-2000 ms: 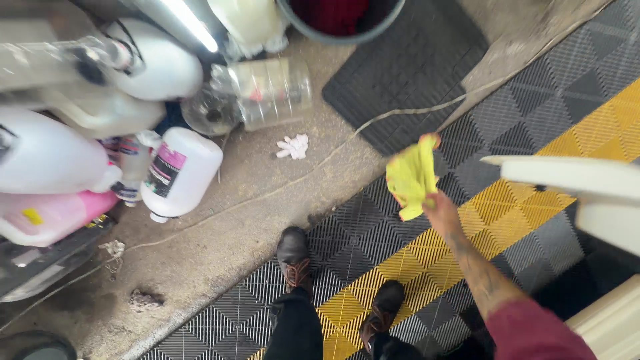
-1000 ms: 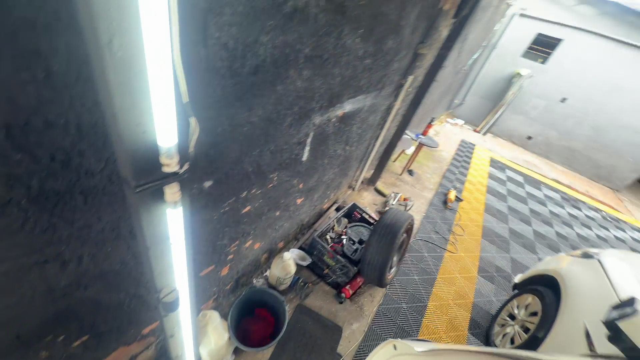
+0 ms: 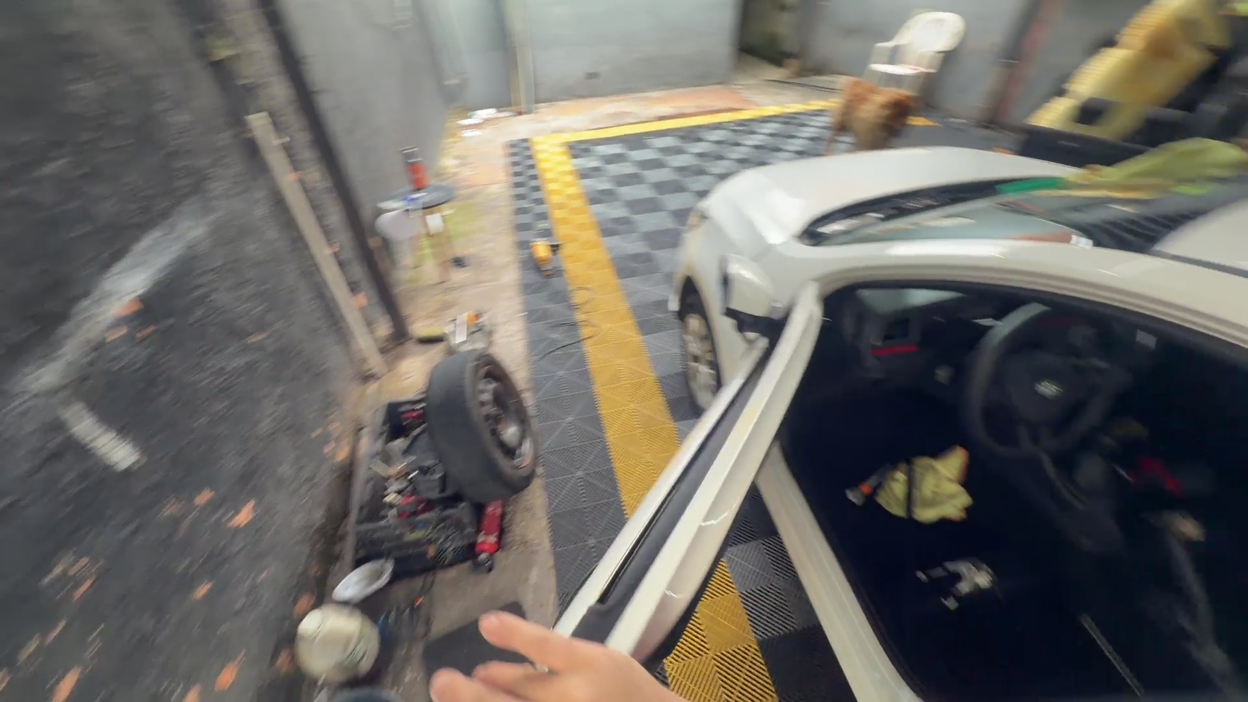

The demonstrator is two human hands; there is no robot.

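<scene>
My left hand (image 3: 561, 668) is at the bottom edge, its fingers spread and pointing left, with nothing seen in them. It is beside the lower visible end of the white car's door frame (image 3: 726, 468); whether it touches the frame is unclear. My right hand is out of view. The car door stands ajar. Inside the dark cabin, a yellow cloth (image 3: 931, 486) lies left of and below the steering wheel (image 3: 1038, 375), next to a small blurred object (image 3: 863, 487). A yellow-green cloth (image 3: 1170, 168) lies over the windshield area.
A car wheel (image 3: 482, 426) leans on an open tool case (image 3: 419, 517) at left, beside a red bottle-like object (image 3: 489, 531). A yellow power tool (image 3: 542, 255) lies on the floor tiles. Farther back are a small stool (image 3: 429, 198), a brown dog (image 3: 871, 112) and a white plastic chair (image 3: 912, 49).
The view has swung from the floor, past the wall, to the car. Two seconds ago my right hand held a yellow cloth; that hand is now out of view. My left hand has come into view.
</scene>
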